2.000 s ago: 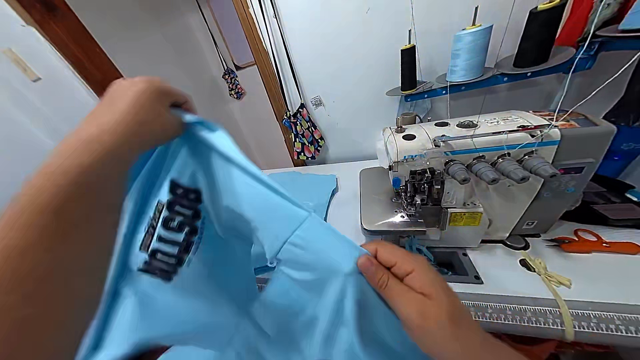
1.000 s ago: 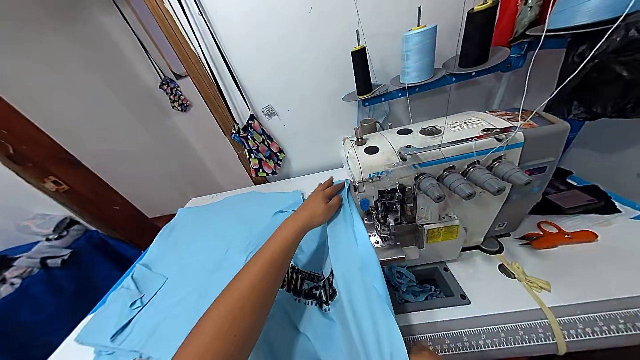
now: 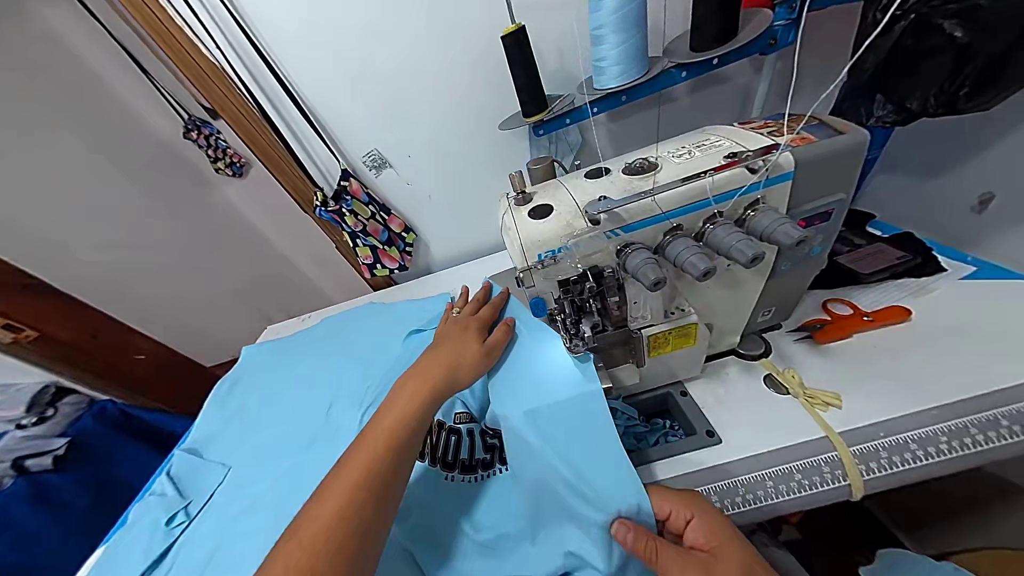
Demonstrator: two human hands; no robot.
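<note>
A light blue knit garment piece (image 3: 552, 424) with black printed lettering lies over the table, its right edge beside the needle area of a white and grey overlock sewing machine (image 3: 680, 208). My left hand (image 3: 472, 332) rests flat on the cloth near its far end, fingers slightly apart, a ring on one finger. At the near right edge, my right hand (image 3: 680, 532) pinches the fabric between thumb and fingers. More light blue fabric (image 3: 312, 368) spreads out at the left. Whether the cloth edge is under the presser foot cannot be told.
Orange-handled thread snips (image 3: 856, 322) lie right of the machine. A yellowish tied strip (image 3: 816, 416) hangs over the measuring tape (image 3: 880, 452) along the table's front edge. Blue scraps (image 3: 644, 424) fill a recessed tray. Thread cones (image 3: 618, 44) stand on a rack behind.
Two seconds ago both hands held the garment up in the air; now it is laid down beside the machine. Since one second ago, my right hand has come further into view, gripping the near edge.
</note>
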